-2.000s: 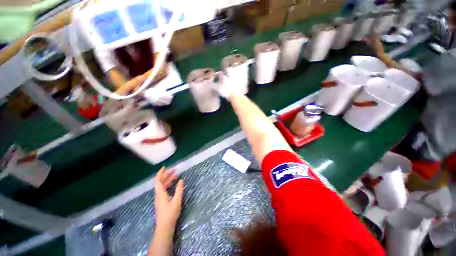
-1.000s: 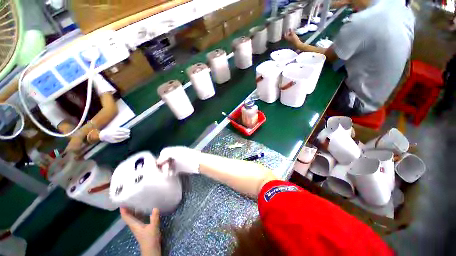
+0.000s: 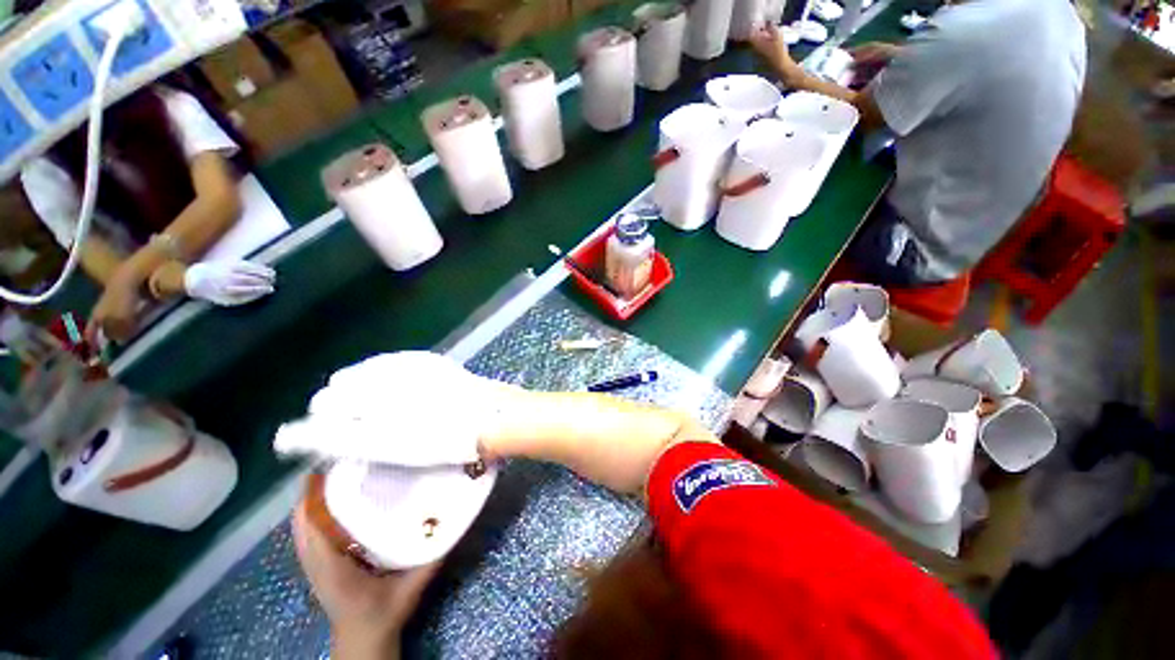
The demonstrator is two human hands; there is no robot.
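A white housing (image 3: pixel 397 509) is held over the bubble wrap mat (image 3: pixel 548 522), its rounded end face turned up towards me. A brown strap end and small brown or metallic fittings show at its rim. My left hand (image 3: pixel 354 587) is bare and grips the housing from its lower left side. My right hand (image 3: pixel 400 410) wears a white glove and lies across the top of the housing; its fingers point left and look slightly blurred. Whether the gloved fingers hold anything small is hidden.
A red tray (image 3: pixel 621 302) holds a bottle (image 3: pixel 630 257). A dark pen-like stick (image 3: pixel 624 382) lies on the mat. Housings (image 3: pixel 384 206) stand in a row on the green conveyor. Open shells (image 3: pixel 696 168) stand right, others (image 3: pixel 908 451) are piled below. People sit opposite and at right.
The housing's end face has turned up towards me. My gloved right hand has moved from its side to across its top. My left hand has moved up its left side. The conveyor housings sit further left.
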